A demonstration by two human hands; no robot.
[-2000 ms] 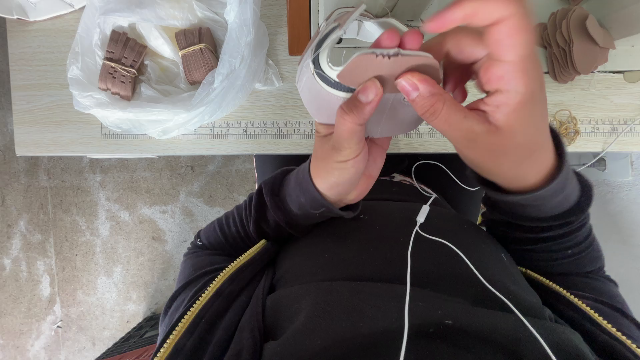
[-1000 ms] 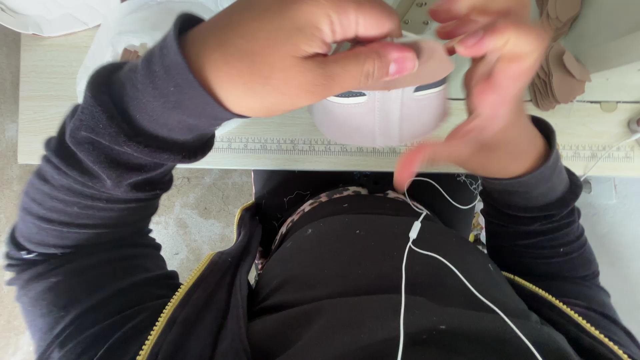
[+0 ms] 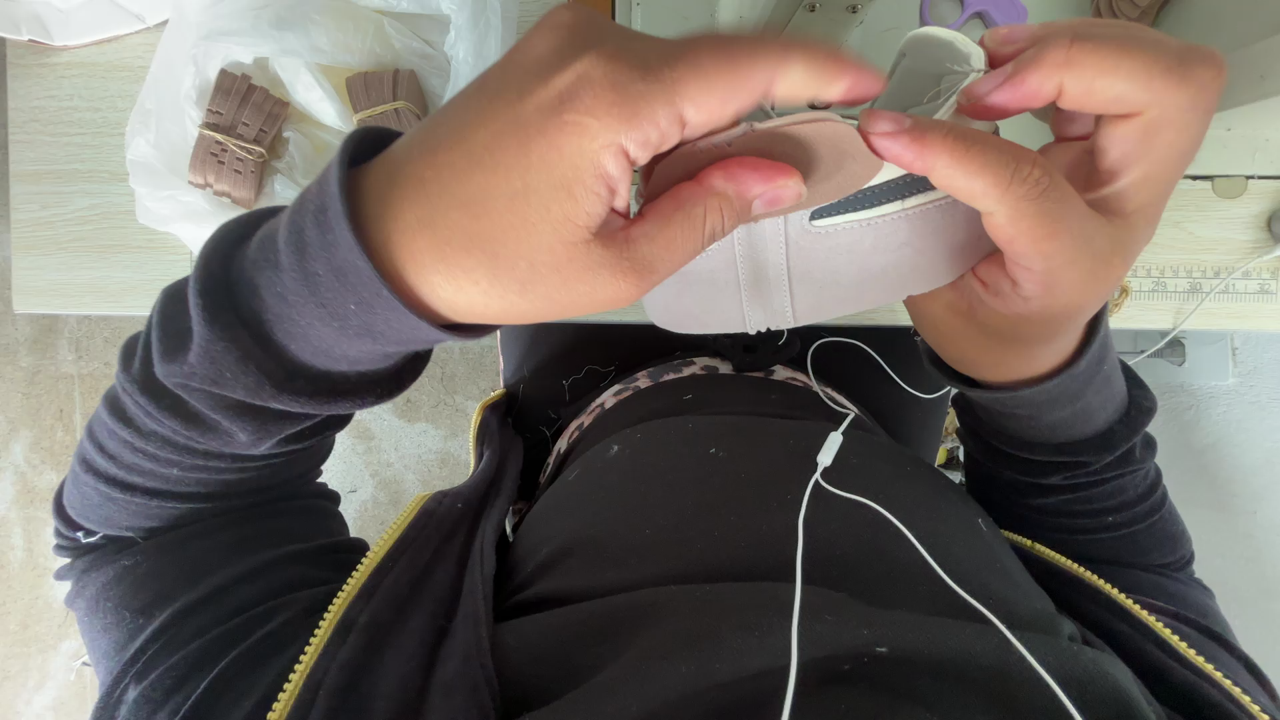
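Observation:
A pale grey-pink stitched shoe upper [image 3: 850, 265] with a dark stitched stripe is held over the table's front edge. Against it lies a flat brown-pink rounded piece [image 3: 825, 160], pinched under the thumb of my left hand [image 3: 600, 170]; that hand's forefinger is blurred and stretches to the right. My right hand [image 3: 1060, 160] grips the right side of the upper, its thumb and fingertips near the piece's right end and the light tongue-like part [image 3: 930, 65]. Much of the upper's far side is hidden by the hands.
Two banded bundles of brown strips [image 3: 240, 135] [image 3: 390, 97] lie in a white plastic bag [image 3: 165, 150] at the left. Purple-handled scissors [image 3: 975, 12] sit at the back. A ruler strip [image 3: 1200, 284] runs along the table's front. A white earphone cable [image 3: 800, 560] hangs over my front.
Both hands stay at the shoe upper. My left hand has come up over its left side, and my right hand, blurred and spread a second ago, now holds its right side.

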